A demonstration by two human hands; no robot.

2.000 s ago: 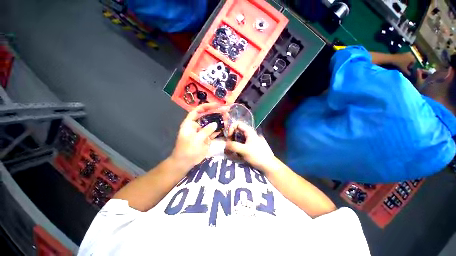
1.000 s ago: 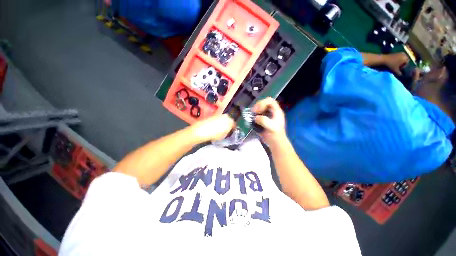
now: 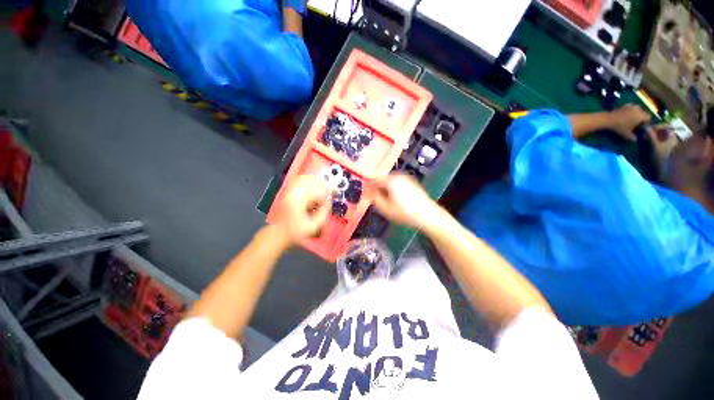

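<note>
The red compartment tray (image 3: 351, 162) lies slanted on a green-topped stand. Its bays hold black parts (image 3: 347, 137), pale round parts with dark centres (image 3: 336, 179) and a few small pale pieces. My left hand (image 3: 304, 209) is over the near-left end bay and hides most of its contents. My right hand (image 3: 401, 201) is at the tray's right edge, fingers pointing in. Both hands are blurred, so whether they hold anything is unclear. A clear plastic bag (image 3: 365, 264) with dark parts inside rests against my shirt at the tray's near end, apart from both hands.
A black grid tray (image 3: 423, 148) with watch heads is beside the red tray on the green stand (image 3: 463, 129). A worker in blue (image 3: 595, 219) sits at right, another (image 3: 227, 51) at upper left. A metal rack with red trays (image 3: 141, 305) is at lower left.
Both hands have left the bag and moved up to the tray, my left over the end bay, my right at the right edge. The tray and stand show lower in view.
</note>
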